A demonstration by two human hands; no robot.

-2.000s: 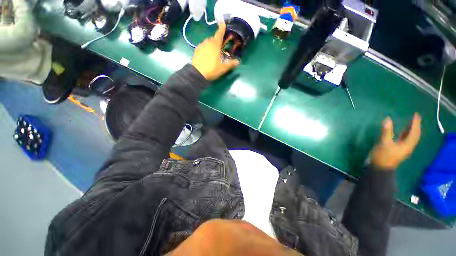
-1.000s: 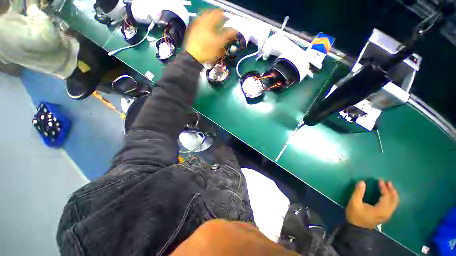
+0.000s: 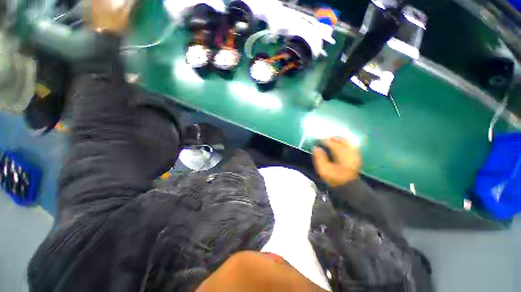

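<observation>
Three open white-and-black cameras stand at the back of the green bench, with pale round modules on orange-red wires: the right one [image 3: 263,71], the middle one [image 3: 227,58] and the left one [image 3: 198,55]. A white cable loops beside the right one. My left hand [image 3: 109,16] is at the top left, left of the cameras, blurred and cut by the picture's top edge; what it touches cannot be told. My right hand [image 3: 338,162] is at the bench's front edge, fingers curved and apart, with nothing visible in it.
A black electric screwdriver [image 3: 357,57] hangs before the silver screw feeder [image 3: 397,43]. A thin dark tool [image 3: 394,105] lies beside it. A blue bin [image 3: 501,179] is at the right end. A person's pale sleeve [image 3: 16,80] and a blue box [image 3: 20,178] are at left.
My left hand has moved from the cameras to the far left. My right hand has moved left along the bench's front edge. The view has shifted; the cameras' modules are now uncovered.
</observation>
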